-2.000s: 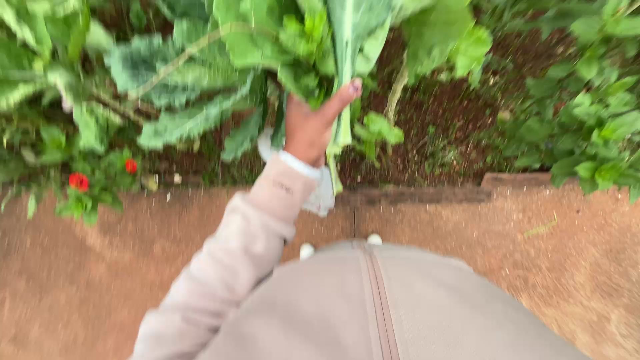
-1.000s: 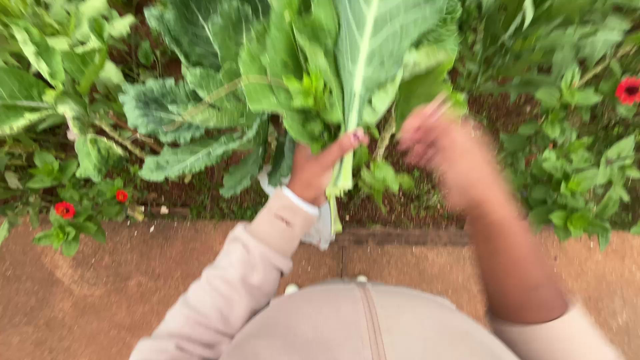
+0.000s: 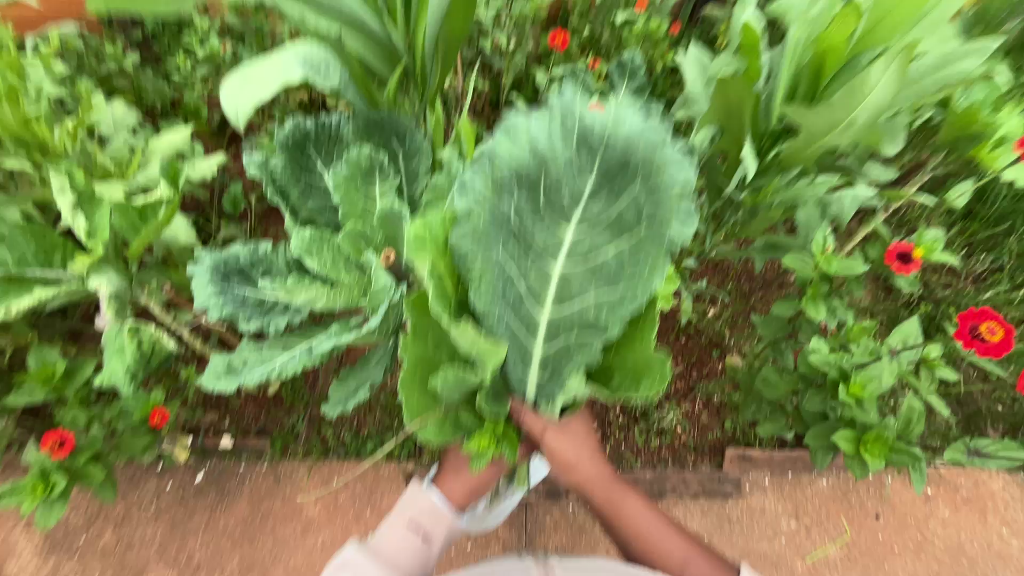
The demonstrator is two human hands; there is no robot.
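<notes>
My left hand (image 3: pixel 474 474) is closed around the stems of a bunch of leafy greens (image 3: pixel 436 376), low in the middle of the view. One broad, blue-green leaf (image 3: pixel 572 248) with a pale midrib lies over the bunch, upright. My right hand (image 3: pixel 570 446) grips the base of the bunch from the right, its thumb and fingers at the stalks, close beside my left hand. A white plastic bag (image 3: pixel 500 508) hangs at my left wrist. The stem ends are partly hidden by the hands.
A leafy kale-like plant (image 3: pixel 320 280) grows behind the bunch on the left. Red zinnia flowers (image 3: pixel 984 332) stand in the bed at the right, and more (image 3: pixel 58 442) at the lower left. A low edging (image 3: pixel 680 483) divides the bed from the reddish-brown path (image 3: pixel 896 528).
My right hand, out of view two seconds ago and apart from the bunch one second ago, has come to the stalks beside my left hand. The view now takes in more of the bed.
</notes>
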